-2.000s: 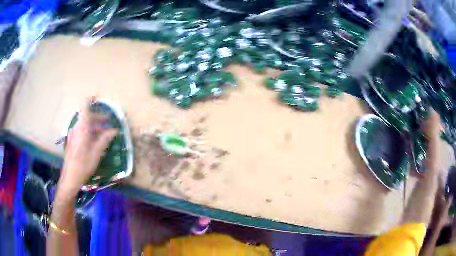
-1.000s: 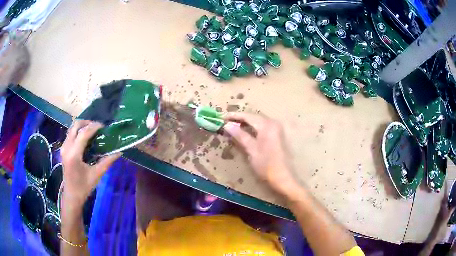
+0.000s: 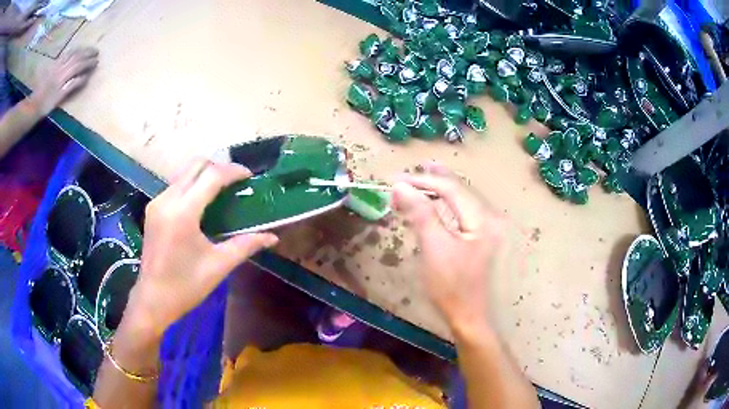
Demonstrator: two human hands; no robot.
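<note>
My left hand [image 3: 188, 248] holds a glossy dark green car body shell [image 3: 292, 188] by its left end, tilted, above the table's front edge. My right hand [image 3: 448, 232] holds a thin white stick [image 3: 368, 185] like a pen. The stick's tip lies at the shell's right end; whether it touches is hard to tell. A small pale green cup [image 3: 369, 204] stands on the brown-stained board just behind and below the stick, partly covered by the shell.
Small green parts [image 3: 424, 76] lie heaped at the far side. Shells [image 3: 649, 291] stand at the right, by a grey post [image 3: 687, 136]. A blue crate [image 3: 60, 351] of shells is at lower left. Another person's hand [image 3: 65, 78] rests on the board [image 3: 208, 64] at upper left.
My right hand has lifted the stick from the cup to the shell's right end. My left hand has brought the shell closer to the cup. The other person's hand has come further into view.
</note>
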